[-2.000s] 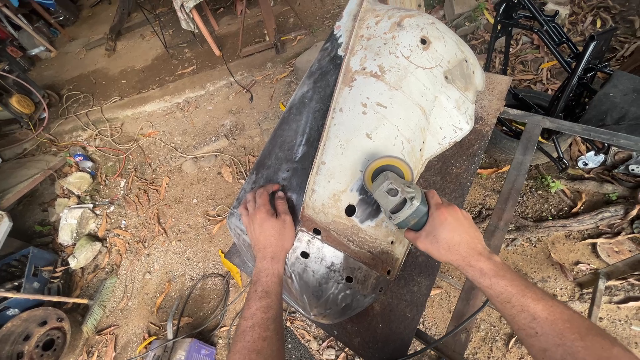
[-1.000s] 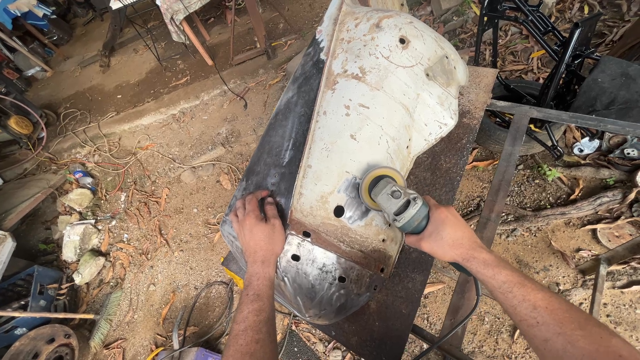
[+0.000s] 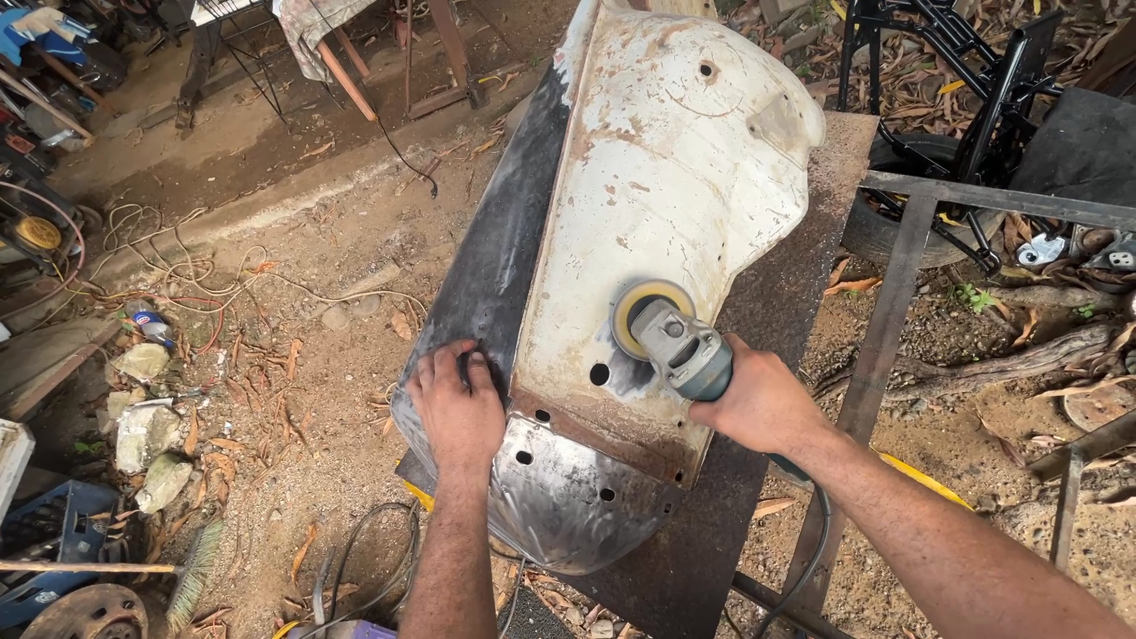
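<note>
My right hand (image 3: 759, 399) grips an angle grinder (image 3: 682, 344) by its body. The grinder's round disc (image 3: 628, 311), with a yellowish rim, lies against the worn cream paint of a sheet-metal vehicle panel (image 3: 657, 195), just above a dark hole. Bare grey metal shows beside the disc. My left hand (image 3: 457, 404) rests on the dark side of the panel, fingers spread, holding nothing. The panel's rounded lower end (image 3: 577, 506) is bare, shiny metal with several holes. A rusty flat metal sheet (image 3: 772, 266) lies beneath the panel.
A metal frame (image 3: 887, 328) stands at the right, with a tyre (image 3: 914, 244) and black tubular frame (image 3: 985, 133) behind it. The grinder's cord (image 3: 812, 559) hangs below my right forearm. Stones (image 3: 146, 435), loose cables (image 3: 177, 257), a blue crate (image 3: 67, 550) and a broom head (image 3: 195, 564) lie at left.
The grinder has moved up the panel, away from the dark hole's side, and a grey patch now shows below its disc. My left hand has stayed on the dark side.
</note>
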